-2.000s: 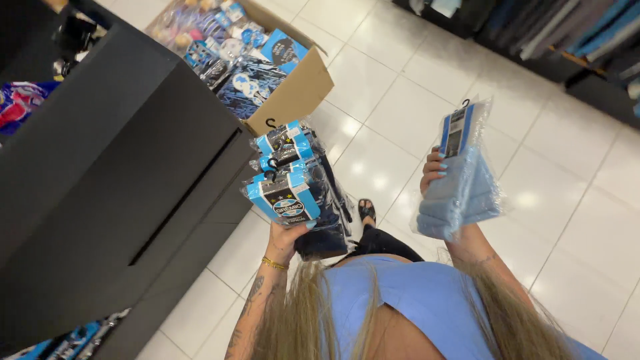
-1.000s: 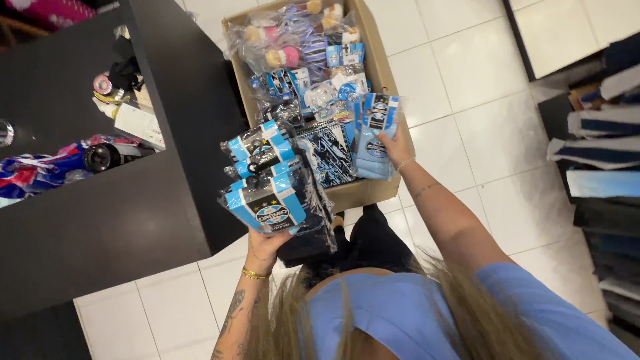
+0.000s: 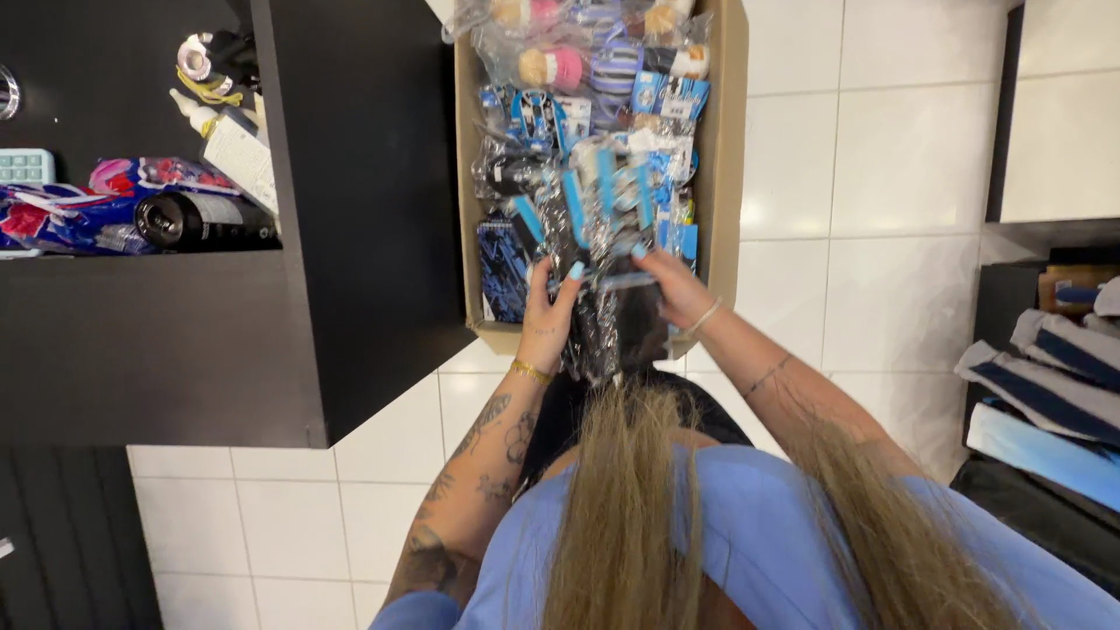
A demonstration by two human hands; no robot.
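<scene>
Several dark packs in clear plastic with blue card tops are bunched between my two hands, over the near end of a cardboard box. My left hand grips their left side, thumb on the plastic. On their right side my right hand holds on, fingers partly hidden by the packs. The card tops are blurred. Under and beyond them the box holds a dark blue patterned notebook, a blue-labelled bag and plush dolls in plastic.
A black counter stands close left of the box, its shelf holding a dark bottle, a white glue-type bottle and a blue and red package. Folded clothes are stacked at the right. White floor tiles show between.
Both hands have come together over the box, with the dark packs now between them. The light blue pack held in my right hand before is no longer seen there. The view has shifted and turned.
</scene>
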